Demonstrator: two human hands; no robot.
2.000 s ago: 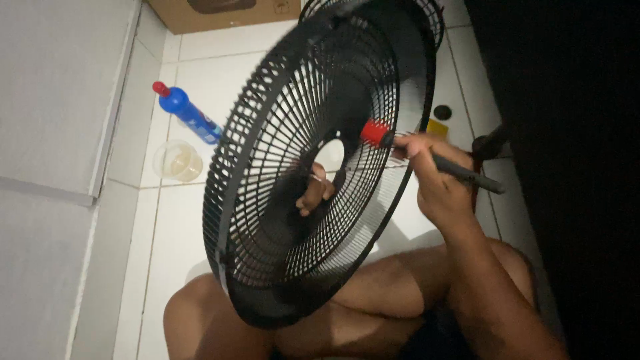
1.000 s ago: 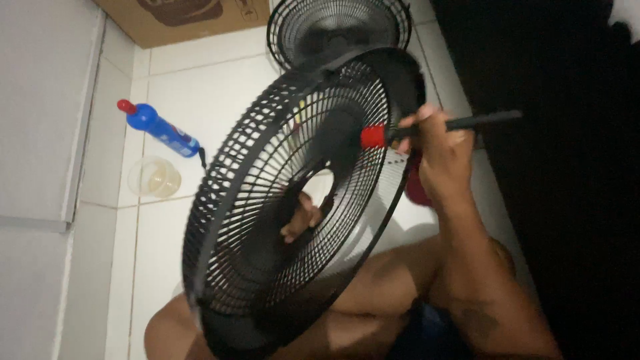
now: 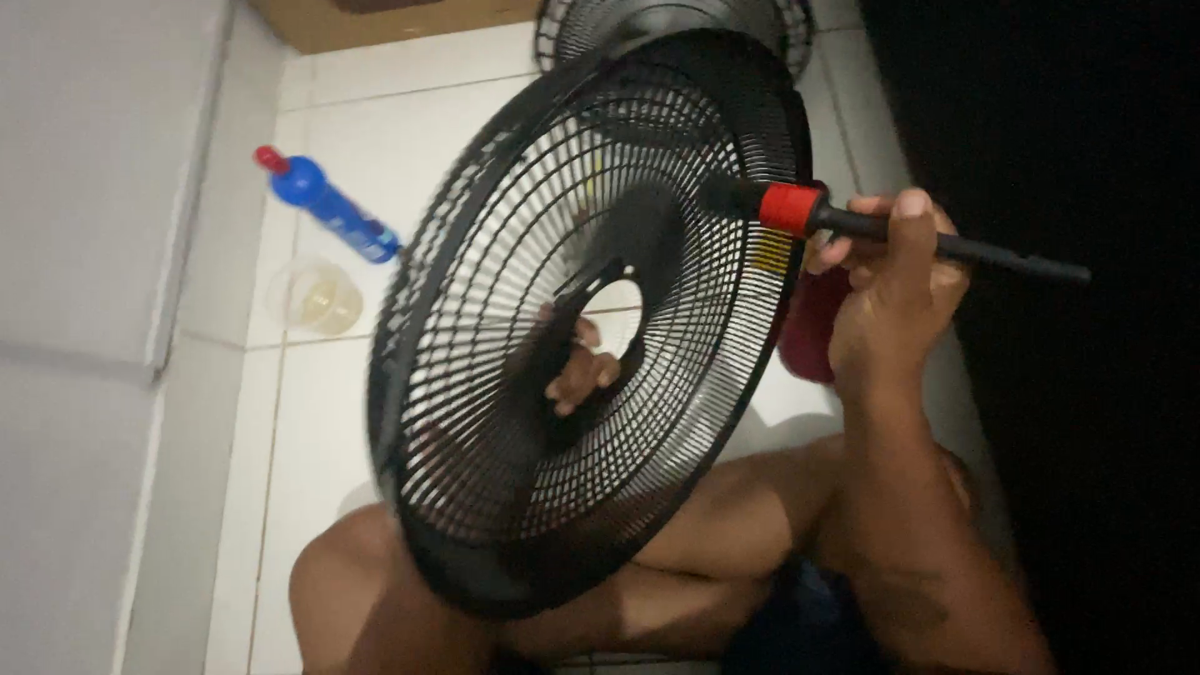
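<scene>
A round black plastic fan grille (image 3: 656,225) stands tilted above my crossed legs. My left hand (image 3: 583,370) grips it at the centre, its fingers showing through the round hub hole while the rest is mostly hidden behind the ribs. In my right hand (image 3: 895,281), on the right, is a detailing brush (image 3: 790,208) with a black handle and a red ferrule. The dark bristles lie against the ribs at the upper right of the grille, and the handle points off to the right.
A blue bottle with a red cap (image 3: 328,206) lies on the white floor tiles, above a clear plastic cup (image 3: 328,298) with pale contents. Another fan grille (image 3: 750,19) is behind, near a cardboard box (image 3: 403,23). A dark red object (image 3: 811,328) is partly hidden by my right wrist.
The brush in my right hand has shifted its angle, its handle end now pointing lower than one second ago. My left hand keeps its place at the grille's hub. The view has shifted somewhat.
</scene>
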